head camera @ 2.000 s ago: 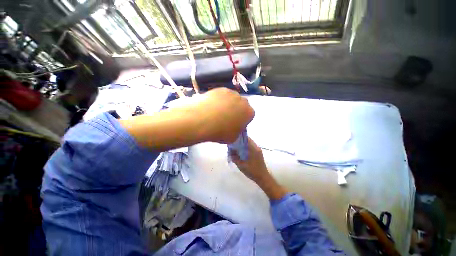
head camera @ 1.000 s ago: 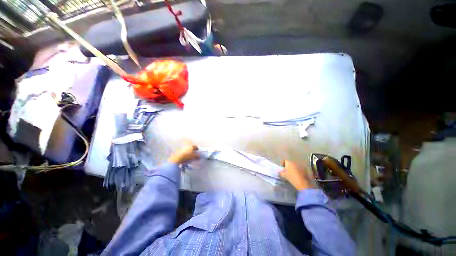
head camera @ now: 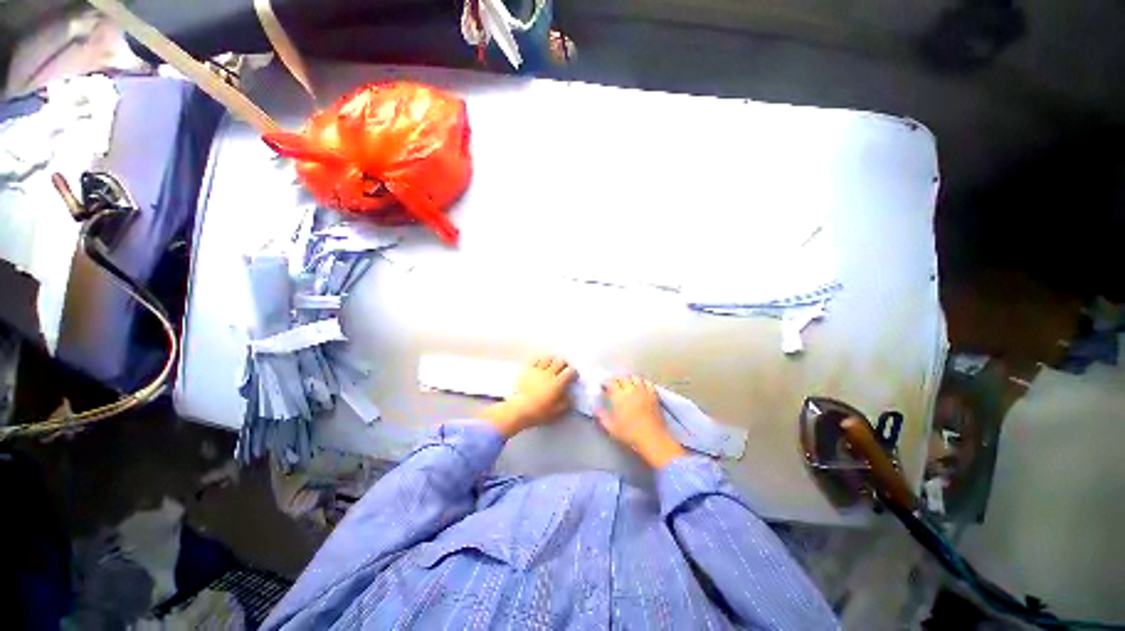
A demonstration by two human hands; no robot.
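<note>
A long pale fabric strip (head camera: 706, 429) lies across the near side of the white padded table (head camera: 592, 160). A flat white end (head camera: 463, 375) shows to the left of my hands. My left hand (head camera: 539, 392) and my right hand (head camera: 632, 412) are close together on its middle, fingers pressed down on the cloth. The part under the fingers is hidden. The steam iron (head camera: 839, 446) with its brown handle rests at the table's right near corner, untouched.
A bundle of blue-grey strips (head camera: 290, 382) lies at the table's left. A knotted red-orange bag (head camera: 392, 150) is behind it. Thin strips (head camera: 765, 303) lie right of the middle. Another iron (head camera: 105, 197) stands on a side table. A hose (head camera: 956, 565) trails right.
My hands first held cloth up in front of me, then the strip's two ends low over the table. Now they have come together on its middle. The view has shifted.
</note>
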